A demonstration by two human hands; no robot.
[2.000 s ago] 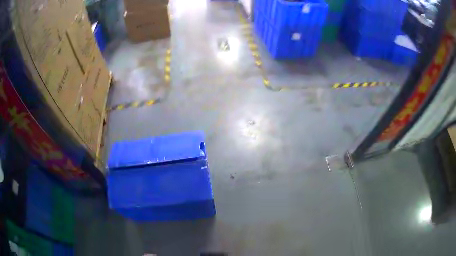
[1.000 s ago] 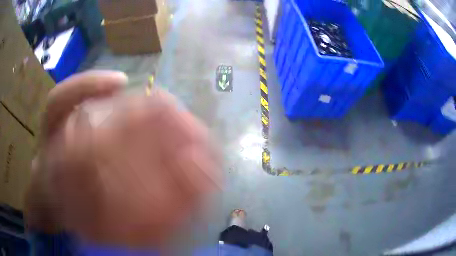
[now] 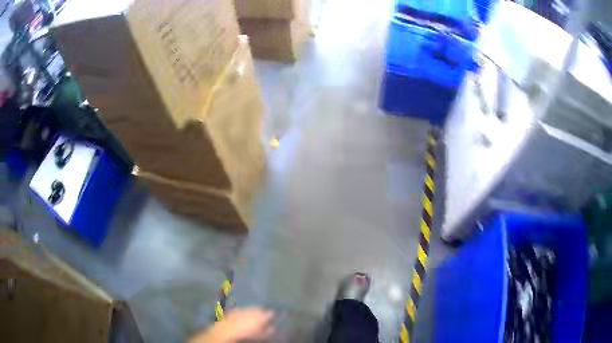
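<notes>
A bare hand, which looks like my left hand [image 3: 240, 326], is low in the view, blurred and cut off by the bottom edge. Nothing is clearly seen in it. My right hand is not in view. Stacked brown cartons [image 3: 231, 134] stand ahead to the left, apart from my hand, with faint print on the upper one. Another brown carton [image 3: 54, 305] is at the lower left, cut off by the edge.
A blue bin [image 3: 470, 281] with dark goods is at the lower right. A white-grey covered object [image 3: 486, 134] stands behind it. Blue bins [image 3: 426, 60] are farther back. Yellow-black tape [image 3: 424, 231] runs along the floor. A blue box [image 3: 100, 201] is left. My foot shows below.
The view has moved forward along the aisle. The carton stack and white-grey object are now near. The hand that filled the left side is now small at the bottom.
</notes>
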